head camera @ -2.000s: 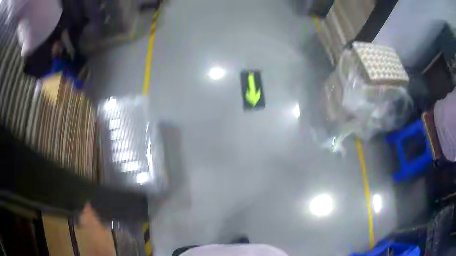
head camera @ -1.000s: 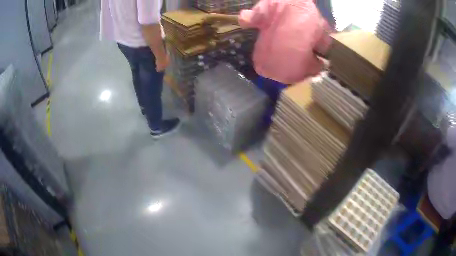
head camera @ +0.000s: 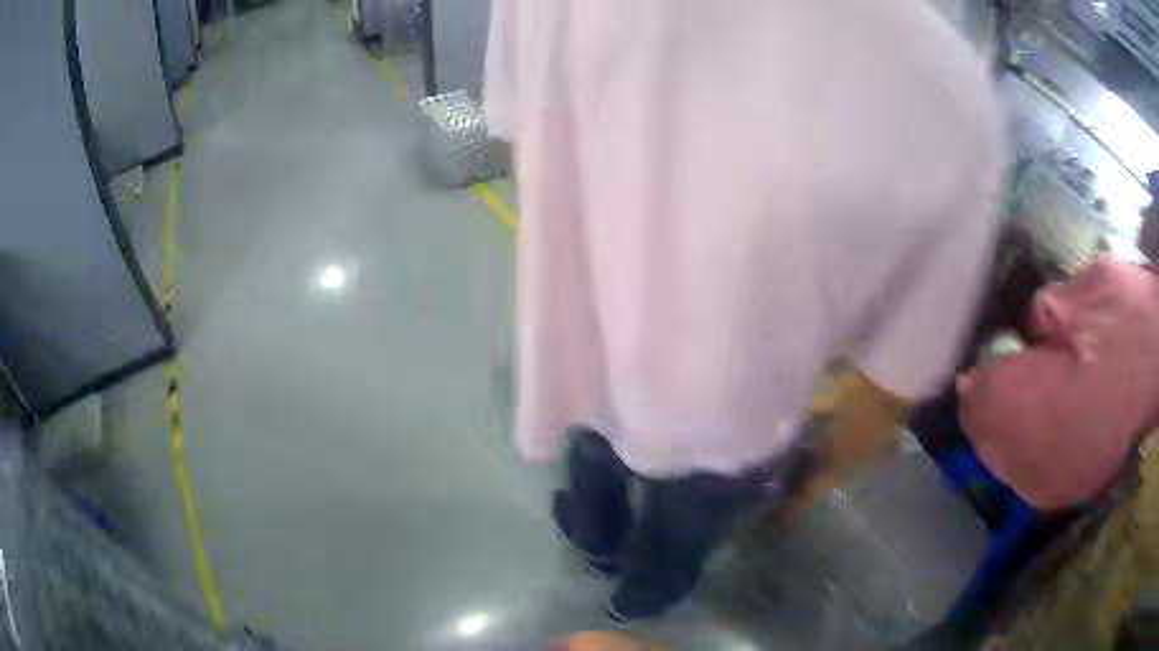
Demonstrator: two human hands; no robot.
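Note:
Nothing is seen held in my hands. A small skin-toned sliver, perhaps part of one of my hands, shows at the bottom edge near the centre. It is cut off and blurred, so I cannot tell which hand it is. Nearest in front of me, a person in a pale pink coat [head camera: 750,242] and dark trousers fills the middle and right. The person's bare forearm [head camera: 858,439] hangs blurred beside a grey block, perhaps wrapped [head camera: 877,534].
Another person in a salmon top [head camera: 1061,394] is bent over at the right, beside a blue item [head camera: 985,490]. Grey floor [head camera: 356,420] with a yellow line [head camera: 187,490] runs along the left, past grey panels [head camera: 76,216]. A stack with a pocketed top [head camera: 455,115] stands farther back.
The view has swung up from the floor and left along the aisle. The person in pale pink is now much closer. The cardboard piles and pale pocketed tray on the right have left view.

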